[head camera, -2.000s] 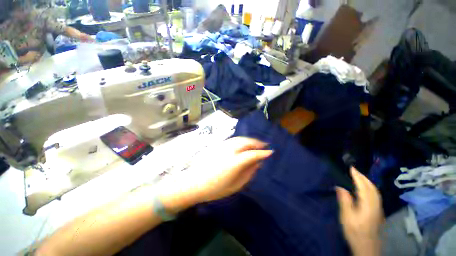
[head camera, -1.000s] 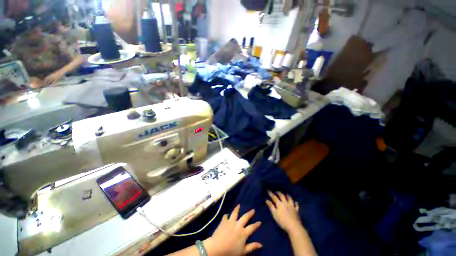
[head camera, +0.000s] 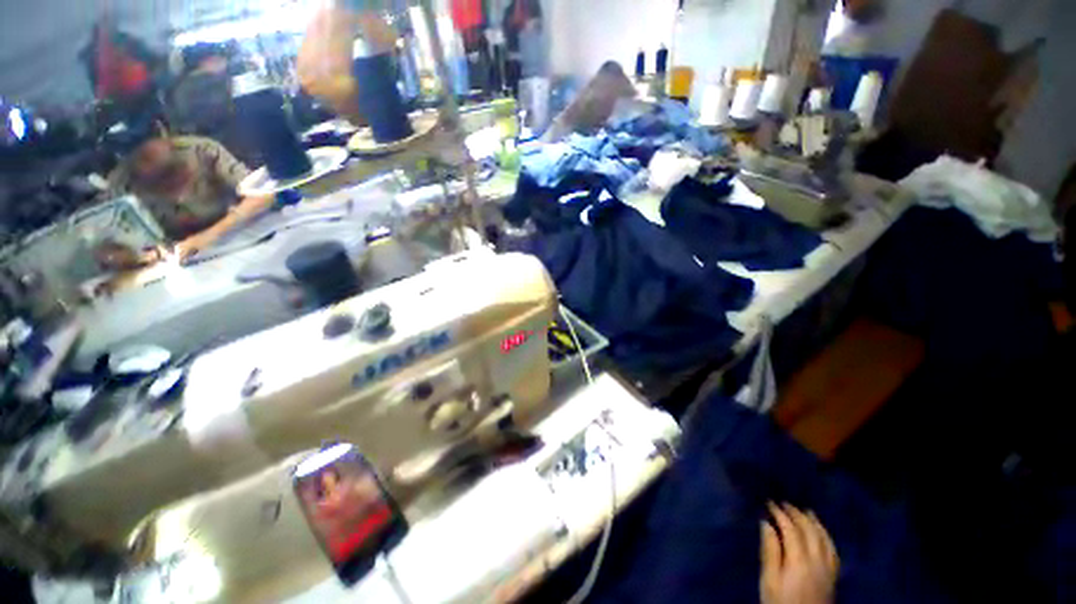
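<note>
A dark navy garment (head camera: 737, 490) hangs over the wearer's lap, off the right end of the sewing machine table. My right hand (head camera: 800, 557) is bare and cut off by the bottom edge. It rests palm down on the garment with its fingers a little spread, and no grip on the cloth shows. My left hand is out of the picture. The cream-white sewing machine (head camera: 389, 378) stands left of the garment. A phone with a reddish screen (head camera: 346, 513) leans on it.
More navy cloth (head camera: 637, 277) lies on the table behind, with light blue cloth (head camera: 625, 148) beyond. An orange-brown bench (head camera: 852, 383) is at the right. Dark thread cones (head camera: 269, 132) stand behind the machine. A white cable (head camera: 610, 507) hangs over the table edge. A person (head camera: 189, 189) works at the back left.
The view has turned left and up, so the machine sits further right. My left hand has gone out of the picture. My right hand stays on the garment, now lower and further right in view.
</note>
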